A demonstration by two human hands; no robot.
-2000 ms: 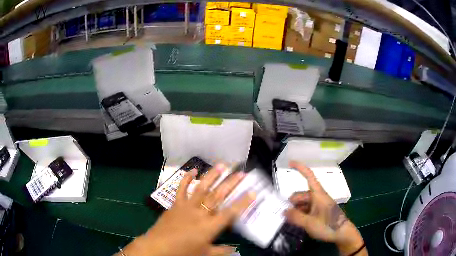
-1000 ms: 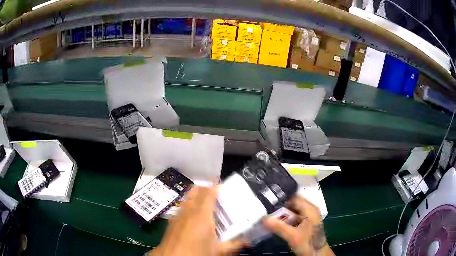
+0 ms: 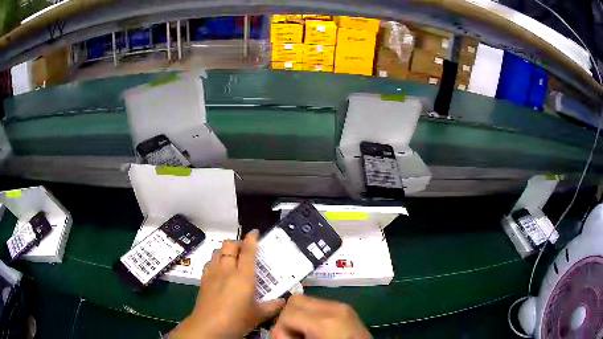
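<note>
A black smartphone point(image 3: 307, 228) with a white barcoded film point(image 3: 281, 265) is held tilted, camera end up and to the right. My left hand point(image 3: 228, 288) grips its left side. My right hand point(image 3: 321, 321) is at the phone's lower edge, fingers curled; a small pale bit shows at its fingertips. An open white box point(image 3: 363, 255) with a small red mark on its insert stands just behind and right of the phone. Another labelled phone point(image 3: 162, 251) lies in the open box point(image 3: 185, 198) to the left.
More open boxes with phones stand at far left point(image 3: 56, 232) and far right point(image 3: 529, 228) on the green belt point(image 3: 423, 298). Two more, at left point(image 3: 168, 106) and right point(image 3: 383, 119), stand on the level behind. A white fan point(image 3: 575, 278) is at the right edge.
The near boxes have shifted left. The held phone, blurred before, now shows its cameras and film clearly. My right hand has moved left and down from the phone's right side to its lower edge.
</note>
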